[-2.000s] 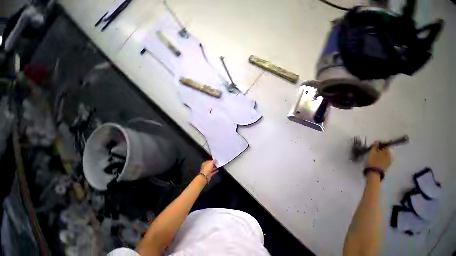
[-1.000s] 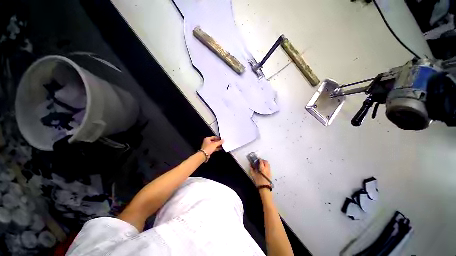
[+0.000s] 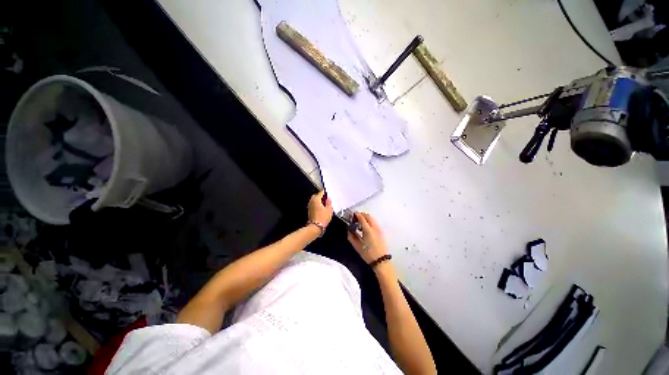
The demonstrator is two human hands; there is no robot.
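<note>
The fabric lay, topped with white-lilac paper, lies along the table's near edge. My left hand grips its near corner. My right hand holds a metal cloth clamp, its jaws at the lay's near corner by the table edge. Whether the jaws grip the plies cannot be told. Another clamp with a dark handle sits on the lay's right side. A worn bar weight lies on the paper. The cutting machine stands at the right on its shiny base plate.
A second bar weight lies right of the lay. Small cut pieces and long cut strips lie at the lower right of the white table. A waste bin with scraps stands on the littered floor at left. A black cable trails at upper right.
My right hand has come from the right with the clamp, and has now brought it to the lay's near corner. My left hand stays on that corner. The view has shifted.
</note>
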